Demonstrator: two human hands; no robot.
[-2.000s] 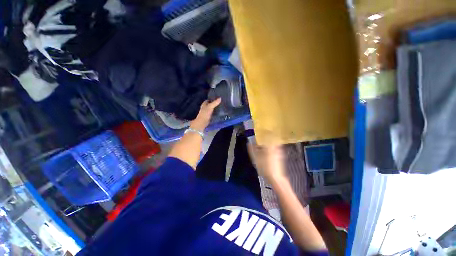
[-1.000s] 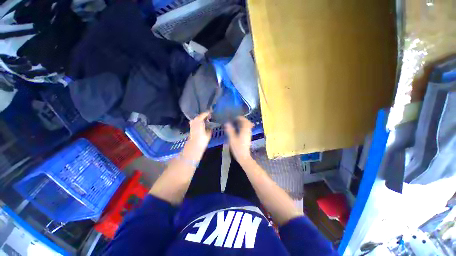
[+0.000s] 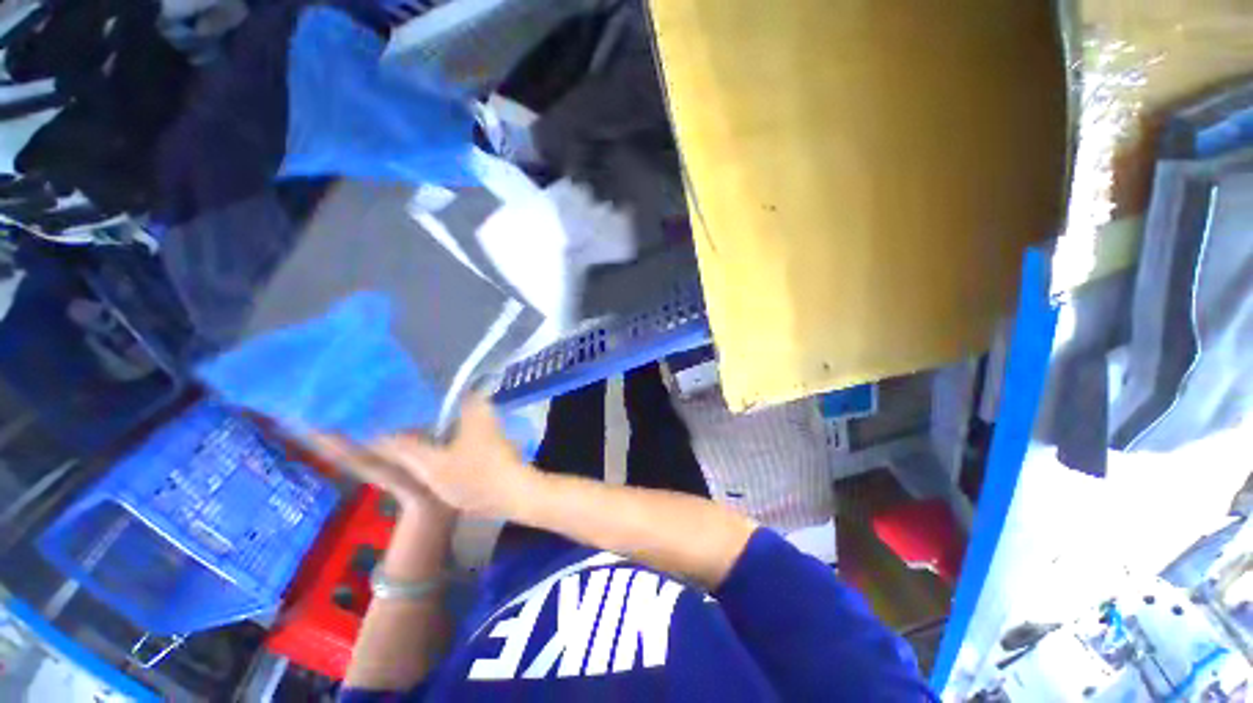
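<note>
A dark grey cut panel (image 3: 371,261) with white-edged strips lies spread over the crate on the left. A bright blue fabric piece (image 3: 330,364) lies on its near part, and more blue fabric (image 3: 364,103) shows at its far end. My left hand (image 3: 378,467) is at the near edge of the panel and holds it, partly hidden behind my right hand. My right hand (image 3: 474,460) lies beside and over my left hand at the same edge; its fingers are blurred, and its grip is unclear.
A blue crate (image 3: 591,357) holds grey and white pieces. An empty-looking blue crate (image 3: 179,508) and a red crate (image 3: 337,584) stand at lower left. A large cardboard sheet (image 3: 866,192) is right of centre. Grey panels (image 3: 1168,302) lie on the white table at far right.
Both hands have moved left and nearer to the body from the crate. The grey panel and blue fabric are now raised and spread out at left.
</note>
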